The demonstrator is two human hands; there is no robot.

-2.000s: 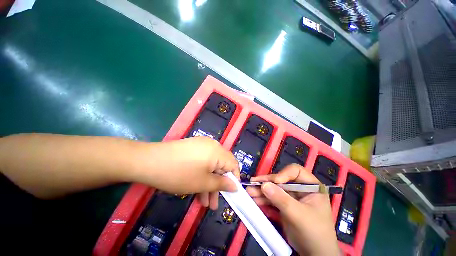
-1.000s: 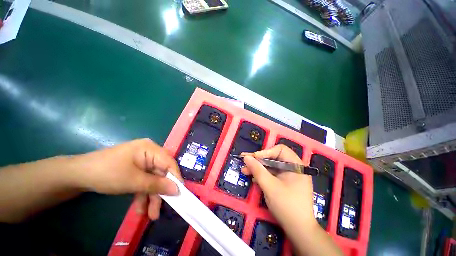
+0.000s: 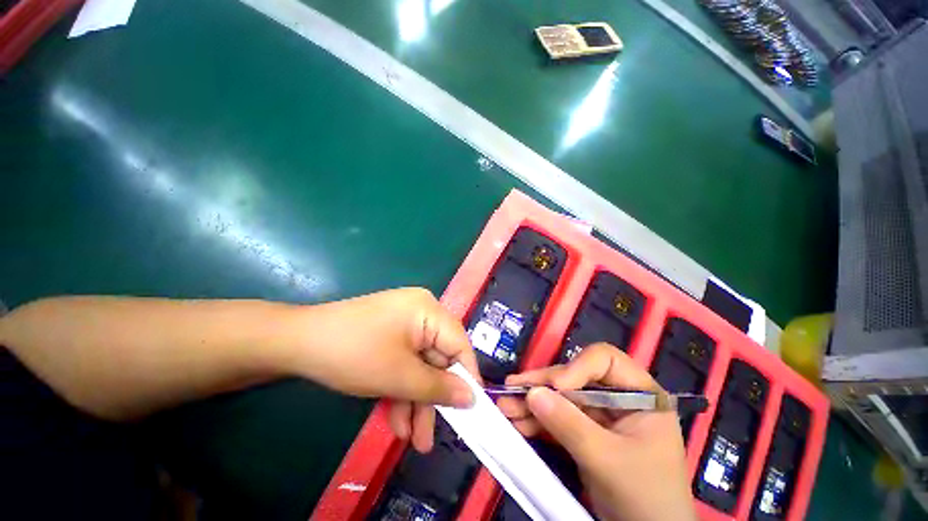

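Note:
My left hand (image 3: 402, 356) pinches a white label strip (image 3: 511, 455) that hangs down to the right over the foam tray. My right hand (image 3: 611, 427) holds dark tweezers (image 3: 621, 400), their tip at the strip's upper end beside my left fingers. Whether a label is on the tip cannot be told. The red foam tray (image 3: 453, 290) holds black phones, backs up, in two rows. The upper left phone (image 3: 516, 305) shows a round gold part and a silver and blue bay. My hands and the strip partly cover other phones.
A pale strip (image 3: 448, 107) runs along the green bench (image 3: 356, 204). Beyond it lie a beige phone (image 3: 578, 40) and a dark phone (image 3: 787, 139). A grey box (image 3: 883, 204) stands at the right. White paper with a black rectangle (image 3: 729, 303) lies behind the tray.
My right hand and tweezers have moved from over the second upper phone to the strip. My left hand has moved right with the strip. The whole view has shifted; the beige phone shows further right.

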